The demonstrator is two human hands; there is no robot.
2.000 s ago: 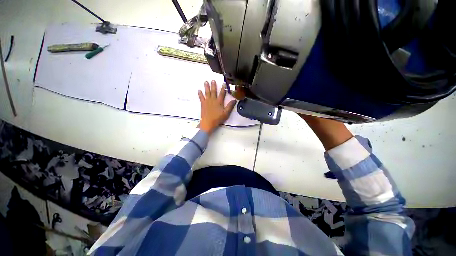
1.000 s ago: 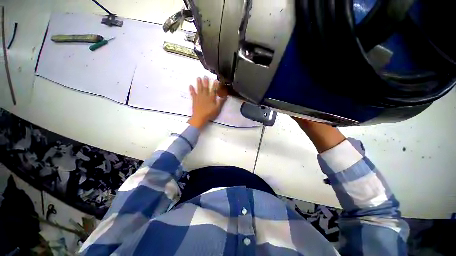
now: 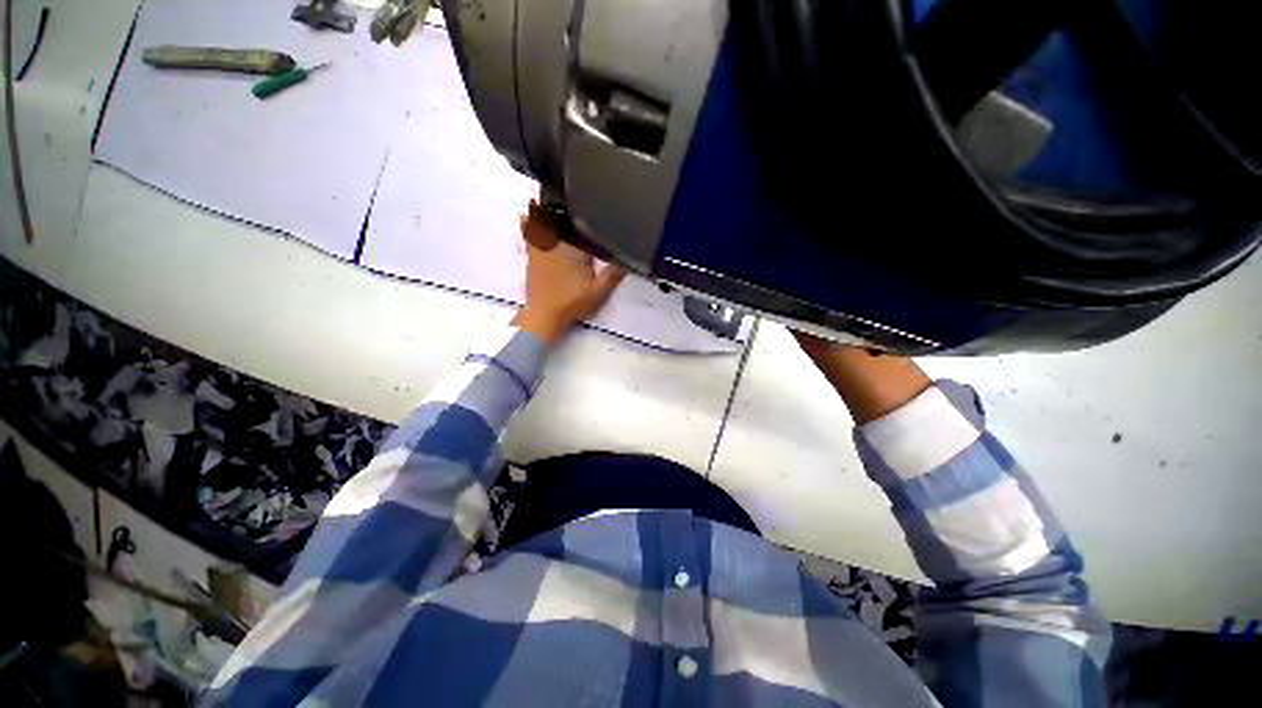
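The cutting machine [image 3: 817, 180], with its blue and silver motor body and black cable coils, fills the upper right. Part of its grey base plate [image 3: 714, 315] shows under the motor. The white paper marker [image 3: 249, 152] covers the dark-edged fabric lay. My left hand [image 3: 559, 281] rests on the paper at the lay's near edge, its fingers partly hidden by the motor. My right hand is hidden behind the motor; only the wrist [image 3: 872, 378] shows. The knife is hidden.
A worn weight bar [image 3: 219, 60] and a green tool [image 3: 281, 83] lie on the paper. A metal clamp foot [image 3: 324, 17] is at the top edge. A thin brown strip [image 3: 18, 166] lies far left. Scraps [image 3: 166, 415] are heaped below the table edge [image 3: 277, 374].
The motor reaches further left and lower in view, covering the second weight bar and my left fingers. The base plate is more hidden. The lay appears shifted upward in view.
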